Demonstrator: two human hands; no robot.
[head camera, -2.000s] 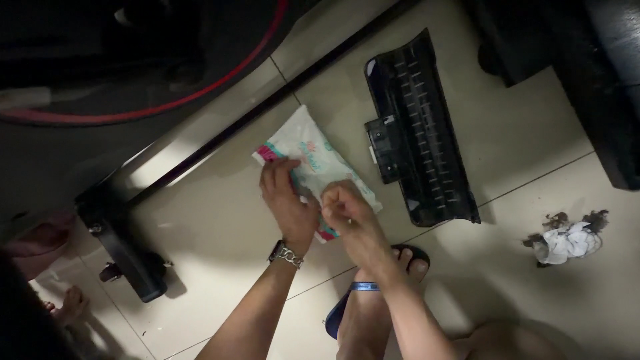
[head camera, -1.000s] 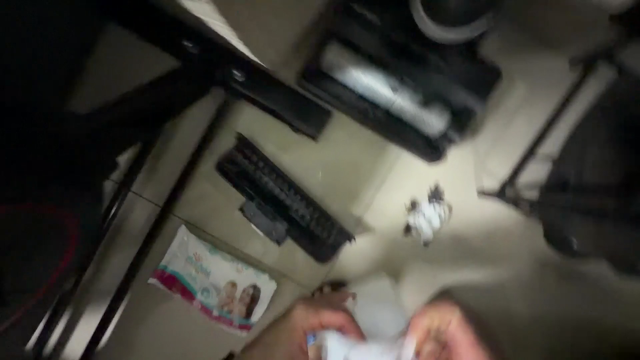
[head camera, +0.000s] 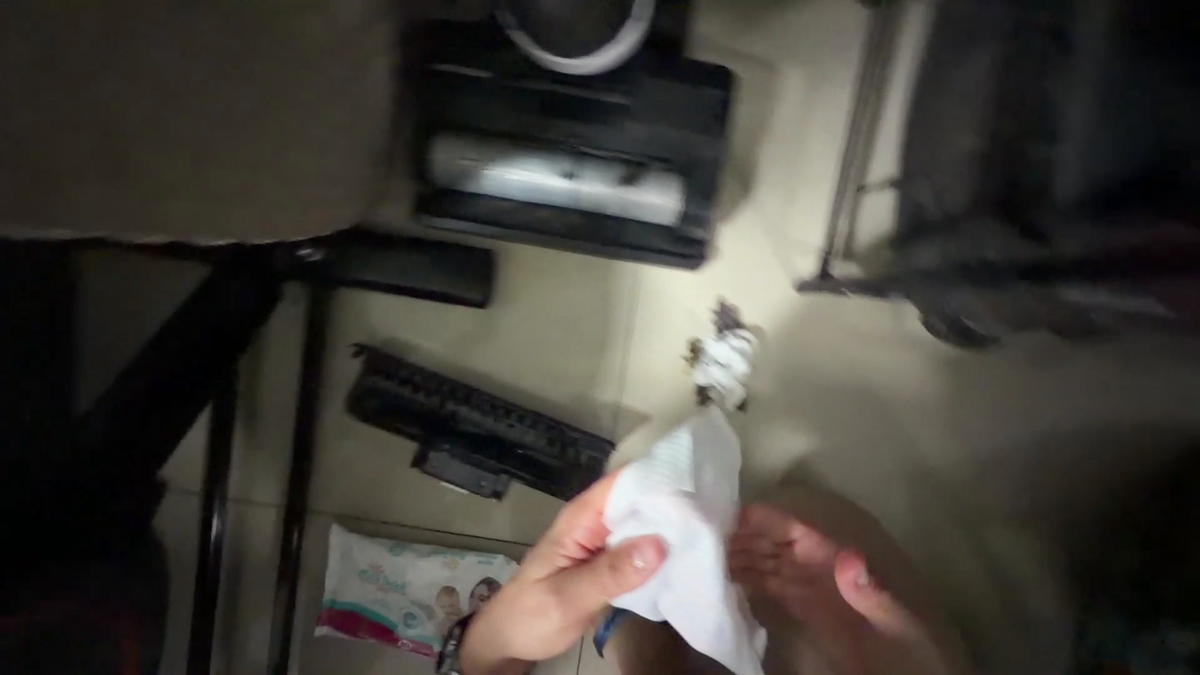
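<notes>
A white wipe hangs from my left hand, pinched between thumb and fingers. My right hand is just right of the wipe with its fingers apart; it is blurred, and whether its fingertips touch the cloth is hard to tell. Below and left of my left hand, a pack of wet wipes lies on the floor, partly covered by that wrist. Above the pack lies a long black plastic cover with a ribbed inner face. A crumpled white wipe with dark dirt rests on the floor beyond my hands.
At the top stands a black appliance head with a pale roller, likely a vacuum floor head. Dark furniture legs and a black bar are at the left. A black stand or chair base is at the right.
Both hands have left the wipes pack, where they were two seconds ago. A white wipe is now spread out in my left hand. The view has turned and shifted strongly.
</notes>
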